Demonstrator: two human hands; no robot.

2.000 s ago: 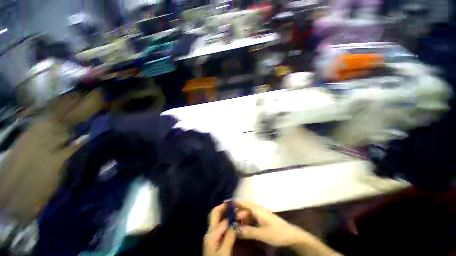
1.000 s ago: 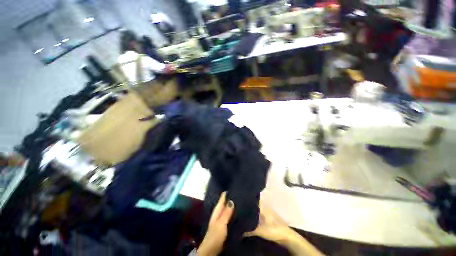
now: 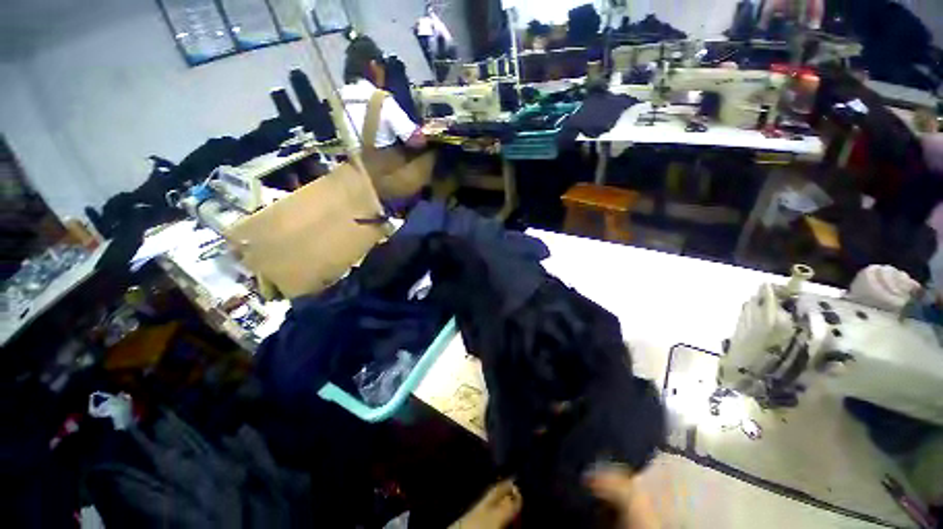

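A large black garment lies bunched over the left part of the white table and hangs over its front edge. My left hand is at the bottom edge against the garment, partly cut off; its fingers are mostly hidden. My right hand is blurred on the garment's lower right part, also cut off. The grip of both hands is unclear. The sewing machine stands on the table to the right, with its head end toward the garment.
A turquoise-rimmed basket with navy cloth and clear plastic bags is left of the garment. Brown cardboard stands behind it. Slim snips lie at lower right. A person works farther back. An orange stool is beyond the table.
The view has swung left, so the table and machine sit farther right. The hands went from a small dark piece to the black garment, and now sit lower in view.
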